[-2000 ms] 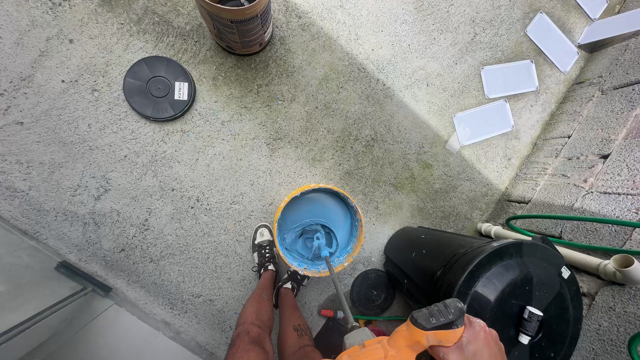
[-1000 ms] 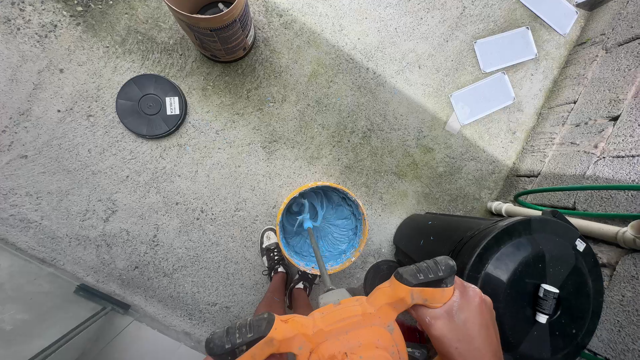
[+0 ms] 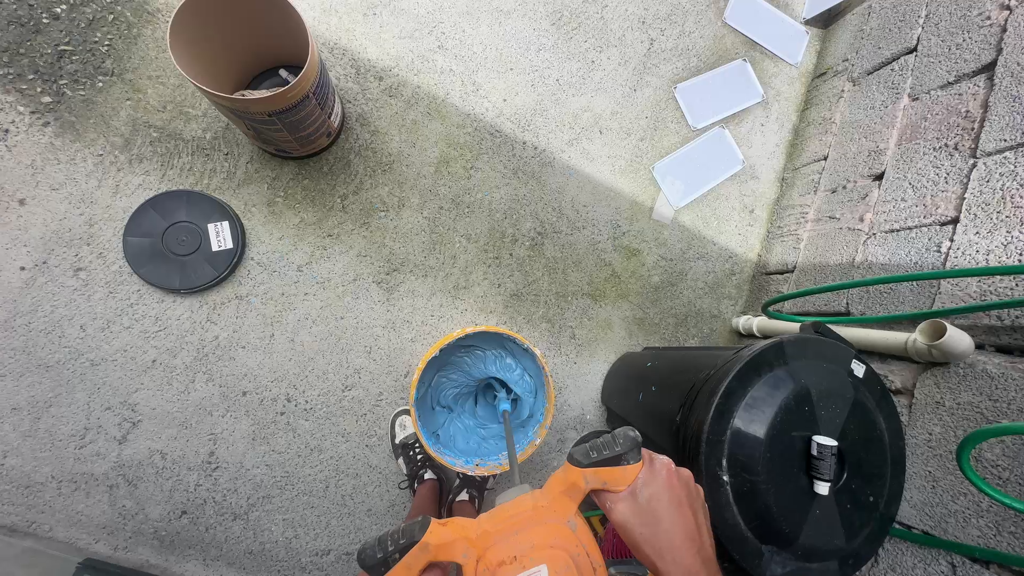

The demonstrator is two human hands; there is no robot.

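Note:
A round bucket with an orange rim [image 3: 415, 392] holds thick, swirled blue paint or coating. An orange handheld power mixer [image 3: 528, 536] is low in the view, its metal shaft [image 3: 510, 448] reaching into the blue material, with the paddle end near the bucket's centre right. My right hand [image 3: 660, 512] is wrapped around the mixer's right handle. Just a small part of my left hand [image 3: 436, 570] shows, at the left handle by the bottom edge. Black-and-white sneakers [image 3: 408, 448] stand against the bucket's lower side.
A black lidded bin [image 3: 800, 448] with a small bottle [image 3: 823, 464] on top is at right, near a pipe [image 3: 848, 334], green hose [image 3: 896, 278] and block wall [image 3: 920, 176]. Farther off are a black lid [image 3: 184, 268], brown container [image 3: 296, 120] and white panels [image 3: 700, 166].
The mixer has come farther into view, with both handles now showing. Its paddle has shifted within the bucket, and the blue surface is swirled differently. The view has shifted somewhat.

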